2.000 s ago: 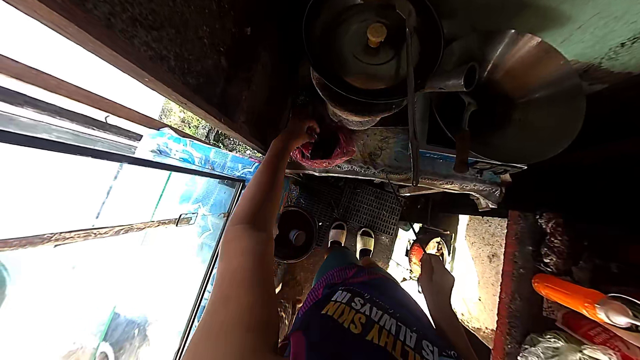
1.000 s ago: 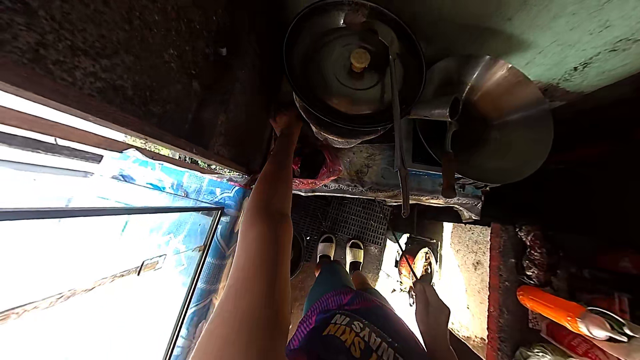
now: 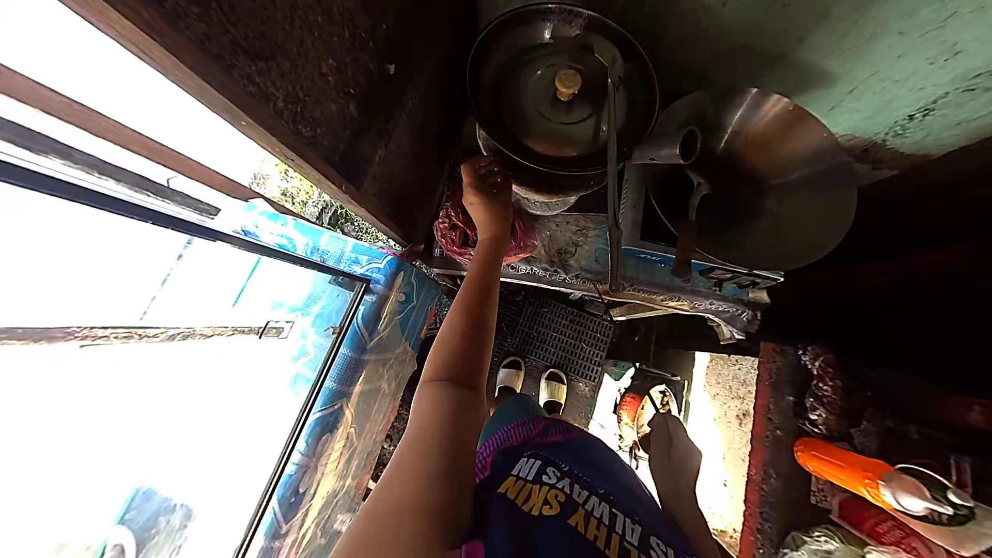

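My left hand (image 3: 487, 190) reaches over a red plastic bag (image 3: 456, 232), close to the rim of a pot under a round glass lid (image 3: 535, 116) with a pale knob. Its fingers are curled, and shadow hides whether they hold anything. Low on the right, my right hand (image 3: 668, 438) grips a thin dark handle that runs toward a round container (image 3: 657, 407) with a red side. A wide metal wok (image 3: 783, 186) stands right of the lidded pot. Between them lie a long metal utensil (image 3: 612, 186) and a tool with a wooden handle (image 3: 685, 249).
A printed sheet covers the shelf edge (image 3: 573, 277). A glass-paned frame (image 3: 310, 395) stands at left, beside blue patterned plastic (image 3: 395, 310). An orange bottle (image 3: 841, 465) and plastic bags lie at lower right. A black grid mat (image 3: 562, 337) is on the floor by my feet.
My left hand has come out of the dark beside the pot and is now over the red bag. My right hand stays low, by the round container.
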